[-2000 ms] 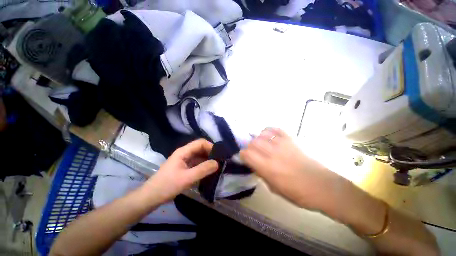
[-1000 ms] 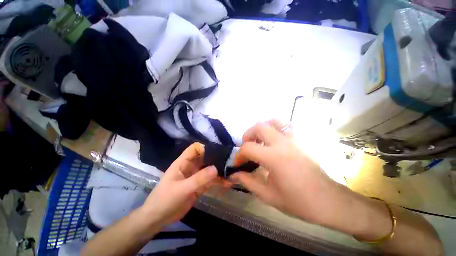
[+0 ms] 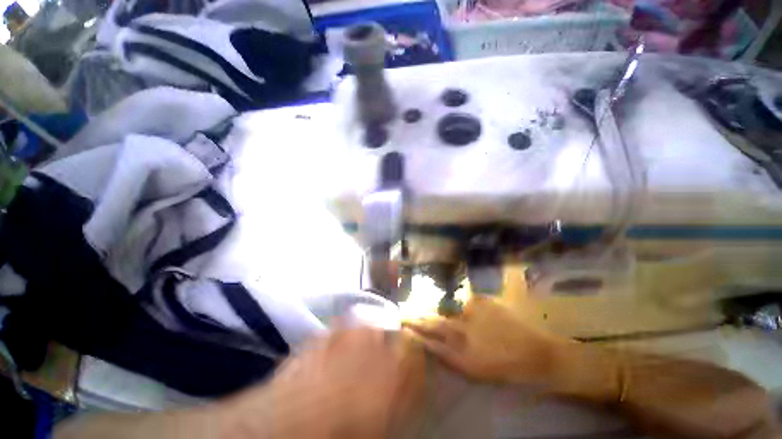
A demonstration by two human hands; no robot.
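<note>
The white sewing machine head (image 3: 514, 163) stands in front of me, its lit needle area low at the centre. My left hand (image 3: 351, 377) is blurred and lies just left of the needle area, over the end of the pale cloth. My right hand (image 3: 493, 343) is at the needle area, under the machine head, its fingers near the left hand. What the fingers hold is hidden or blurred. The pale garment (image 3: 159, 189) with black sections (image 3: 64, 283) lies bunched at the left and reaches toward my left hand.
More pale and black pieces (image 3: 214, 51) lie at the back left. A blue crate (image 3: 429, 21) and a pale crate (image 3: 532, 36) with pink pieces stand behind the machine. A grey upright post (image 3: 369, 73) rises from the machine top. Cardboard (image 3: 53, 373) shows at the lower left.
The view has turned right, so the machine head now fills the centre and right. Both hands have moved from the table's front edge to the needle area. The garment appears farther left.
</note>
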